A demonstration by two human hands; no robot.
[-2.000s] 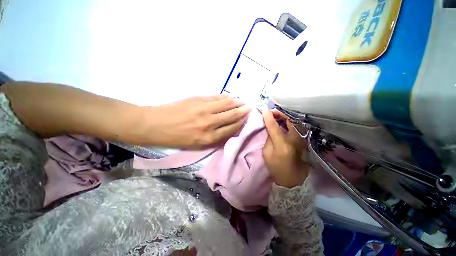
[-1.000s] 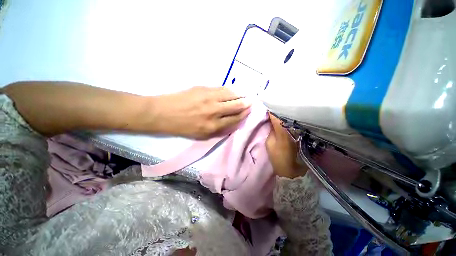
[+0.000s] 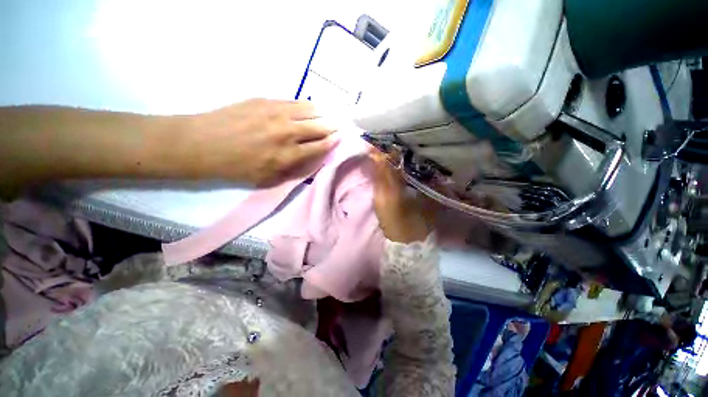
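Note:
A dusty-pink garment piece (image 3: 341, 225) lies bunched under the sewing machine head (image 3: 419, 108) and hangs over the table's front edge. A flat pink fabric strip (image 3: 225, 225) runs from the fingers of my left hand down over the edge. My left hand (image 3: 272, 143) lies flat on the cloth and strip, left of the needle area, fingertips close to it. My right hand (image 3: 400, 201) is at the right side of the garment piece, beside the machine head; its fingertips are hidden by the machine and cloth. The needle and presser foot are not clearly visible.
The white table (image 3: 155, 62) has a ruler edge (image 3: 132, 221) in front. A pink cloth heap (image 3: 46, 256) lies at lower left. A looped thin tube or cable (image 3: 481, 217) hangs by the machine head. A blue bin (image 3: 504, 349) with cloth stands at lower right.
The view has turned right, so more of the machine and the bins at lower right show. Both hands remain at the cloth beside the needle area. The strip still hangs over the edge.

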